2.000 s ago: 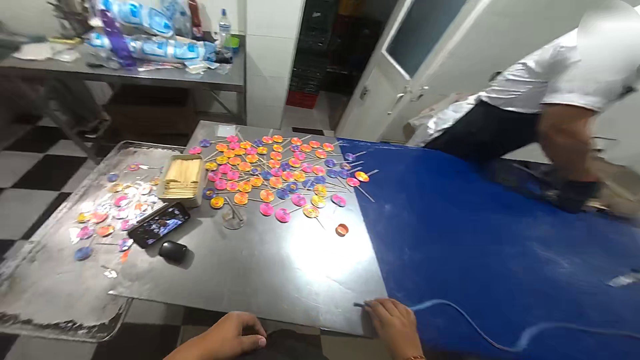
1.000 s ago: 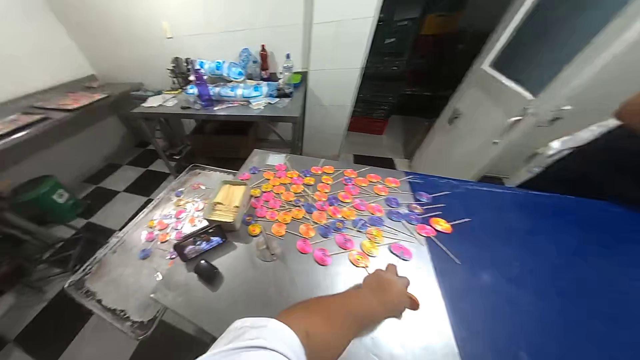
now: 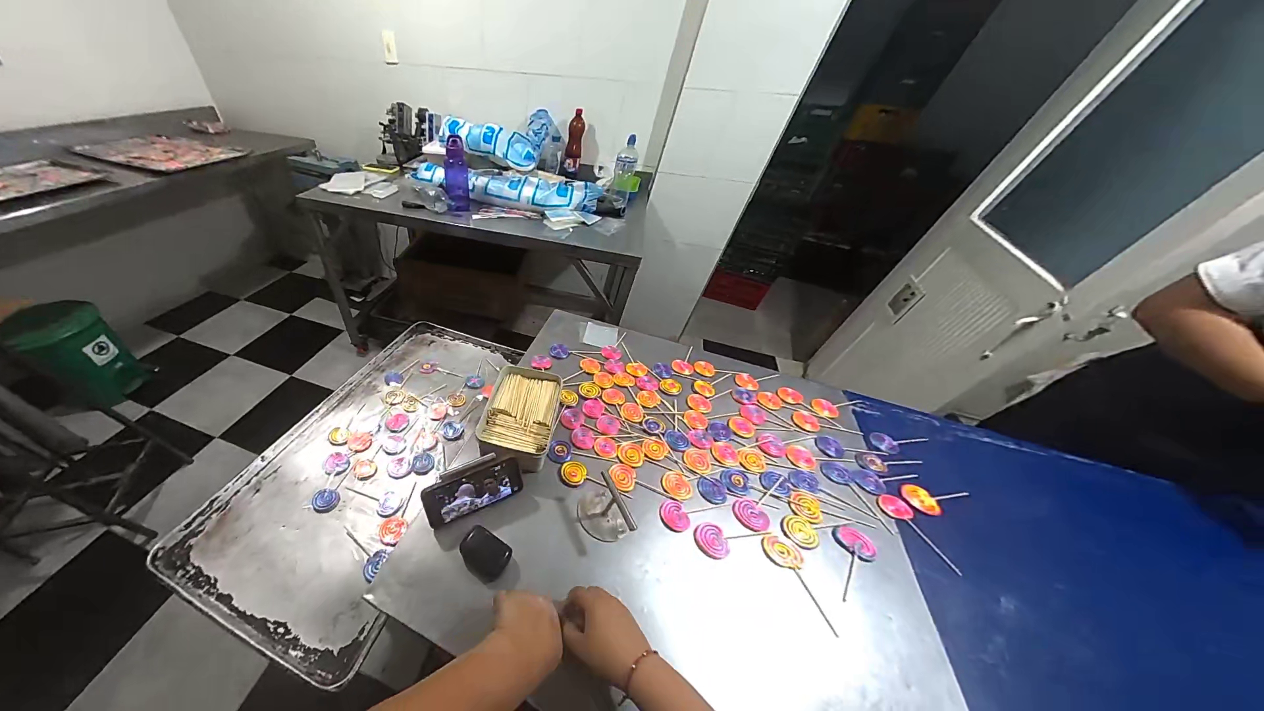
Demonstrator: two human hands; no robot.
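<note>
At the near edge of the metal table (image 3: pixel 711 632), my left hand (image 3: pixel 528 627) and my right hand (image 3: pixel 604 627) meet with fingers curled. What lies between the fingers, if anything, is hidden. Beyond them stands a small round clear piece with a flat bar (image 3: pixel 604 513). Many spiral lollipops on sticks (image 3: pixel 711 540) spread over the table, the closest right of my hands, such as a pink one (image 3: pixel 855 542). A metal container of wooden sticks (image 3: pixel 521 407) stands at the table's left side.
A black case (image 3: pixel 485 552) and a propped phone (image 3: pixel 472 491) stand just beyond my hands. Left is a tray (image 3: pixel 257 612) with wrapped lollipops. A blue surface (image 3: pixel 1066 592) adjoins on the right, with a person's arm (image 3: pixel 1200 331) beyond. A green bin (image 3: pixel 74 351) stands far left.
My right hand has drawn back from among the lollipops to the near edge, where both hands are together. A pink lollipop now has its stick pointing toward me. The view has turned left since the first frame.
</note>
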